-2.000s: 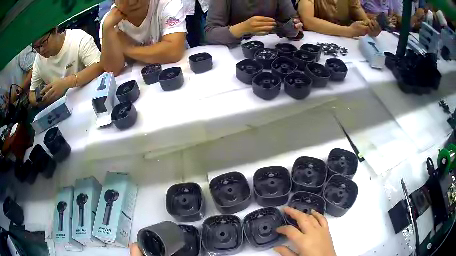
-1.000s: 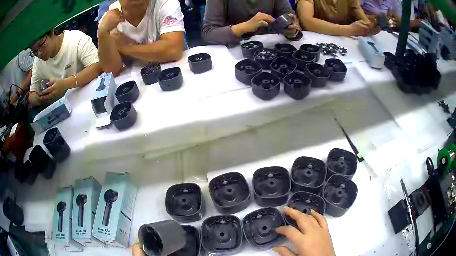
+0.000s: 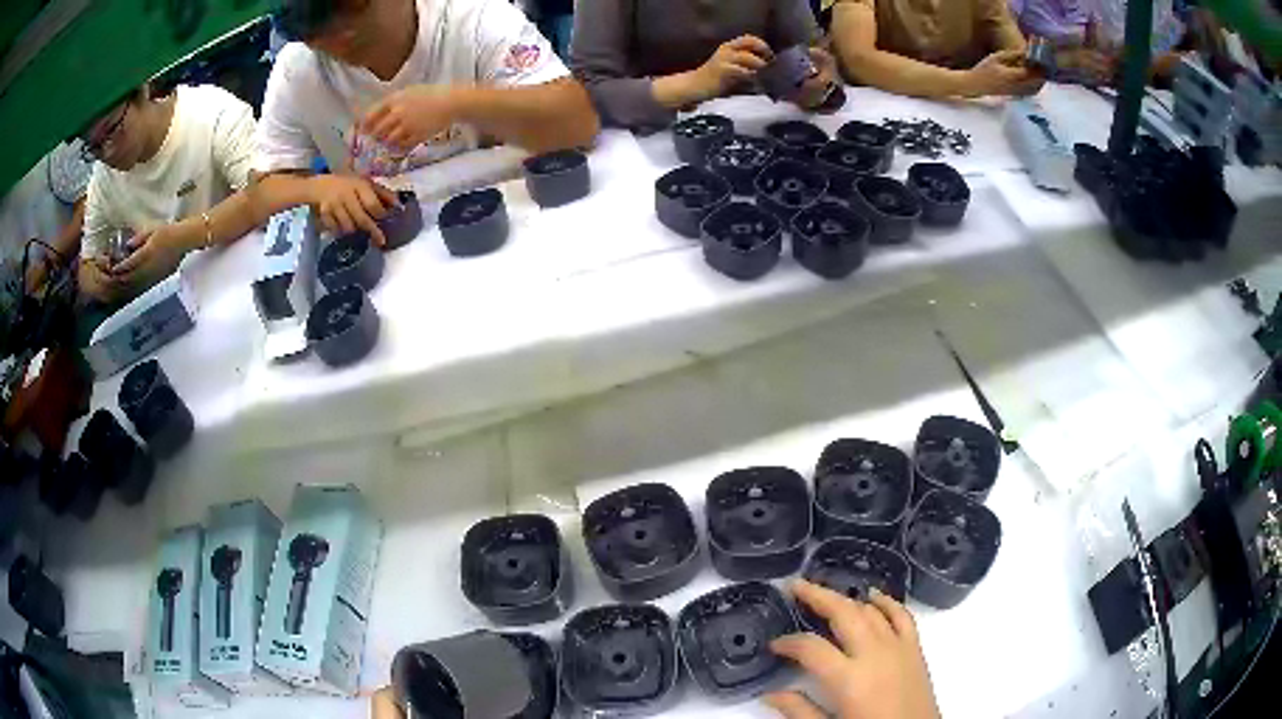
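Note:
Black square-cup housings, such as this one (image 3: pixel 640 534), stand open side up in two rows in front of me. A dark grey barrel-shaped unit (image 3: pixel 471 677) lies tilted at the lower left of the rows, its opening facing left and down. My left hand (image 3: pixel 387 704) shows only as fingertips at the unit's left side and holds it; the rest is cut off or hidden. My right hand (image 3: pixel 860 657) has its fingers apart, resting at the right rim of a front-row housing (image 3: pixel 737 641) and beside the housing behind it.
Three retail boxes (image 3: pixel 316 587) stand at left. More housings (image 3: pixel 741 239) stand across the table, near small loose parts (image 3: pixel 921 136). A thin dark tool (image 3: pixel 974 382) lies mid-table. A green spool (image 3: pixel 1248 445) is at right, dark housings (image 3: pixel 1160 211) by the green post. Several people sit opposite.
The grey unit has shifted slightly right. My right hand has hardly moved. A person opposite at left has lowered an arm and now touches a housing.

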